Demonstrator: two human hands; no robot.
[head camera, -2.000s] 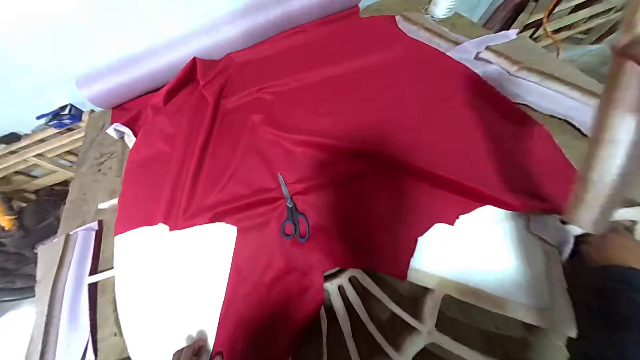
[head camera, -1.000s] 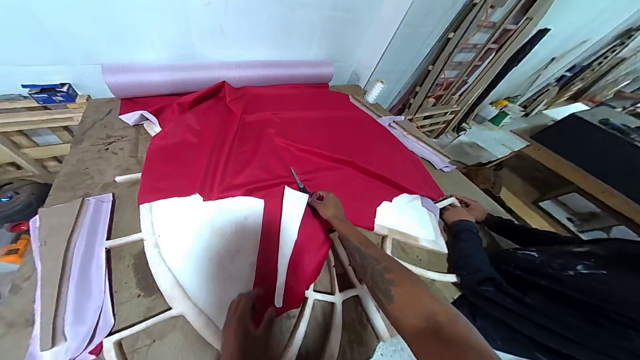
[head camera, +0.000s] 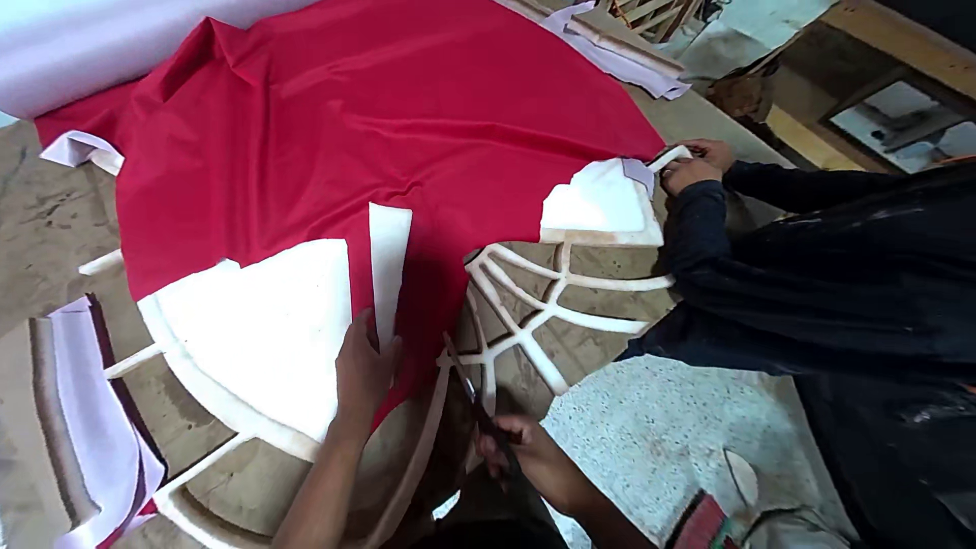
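My left hand (head camera: 366, 366) grips the lower part of a narrow white foam-like strip (head camera: 390, 248), which lies over the red fabric (head camera: 396, 114). Just left of it is a large white panel (head camera: 259, 328) with a curved lower edge. My right hand (head camera: 507, 450) holds a pair of scissors (head camera: 474, 389) by the dark handles. The blades point up and left, near the lower right edge of the fabric, above a pale web-shaped frame (head camera: 526, 328). Whether the blades touch the fabric cannot be told.
A co-worker's hands (head camera: 694, 164), in dark sleeves, hold a small white piece at the fabric's right corner. Lilac-backed strips (head camera: 91, 404) lie at left and a lilac roll (head camera: 152, 46) lies at the back. A speckled floor (head camera: 671, 427) shows at lower right.
The scissors lay on the red fabric two seconds ago; my right hand reached them one second ago and has since brought them toward me. My left hand has moved onto the narrow strip.
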